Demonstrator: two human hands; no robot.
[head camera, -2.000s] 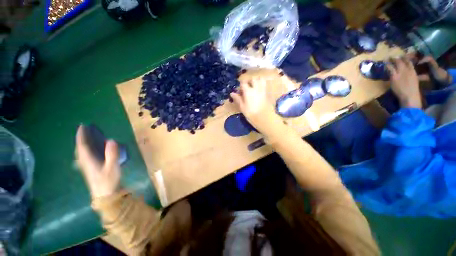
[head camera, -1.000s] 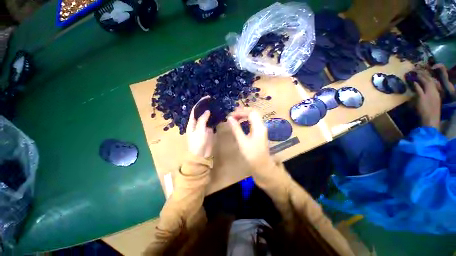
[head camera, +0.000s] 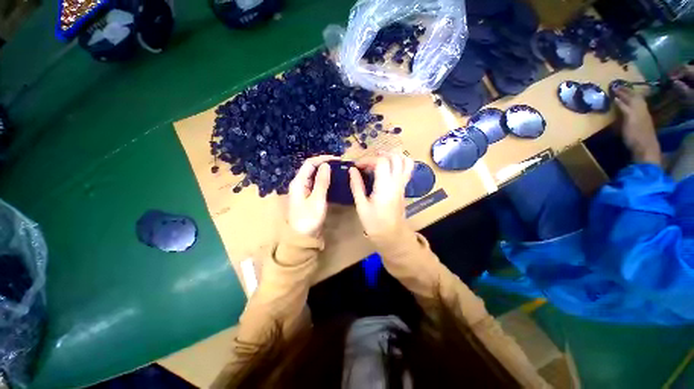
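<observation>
My left hand (head camera: 310, 199) and my right hand (head camera: 382, 196) hold one dark oval plate (head camera: 342, 185) between them, over the cardboard sheet (head camera: 281, 228). Thumbs and fingers of both hands are on the plate. Whether a small part is between my fingers cannot be told. The heap of small dark parts (head camera: 281, 129) lies just beyond my hands. Another dark plate (head camera: 420, 179) lies on the cardboard right beside my right hand, partly hidden by it.
Overlapping glossy plates (head camera: 459, 149) lie to the right. Loose plates (head camera: 169, 231) lie on the green surface at left. A clear plastic bag (head camera: 403, 47) and far plate stock (head camera: 495, 53) stand beyond. A neighbour's hand (head camera: 638, 121) is at right.
My left hand went from the loose plates at left to the heap's near edge with a plate. My right hand has since closed in on that plate. The view has shifted slightly.
</observation>
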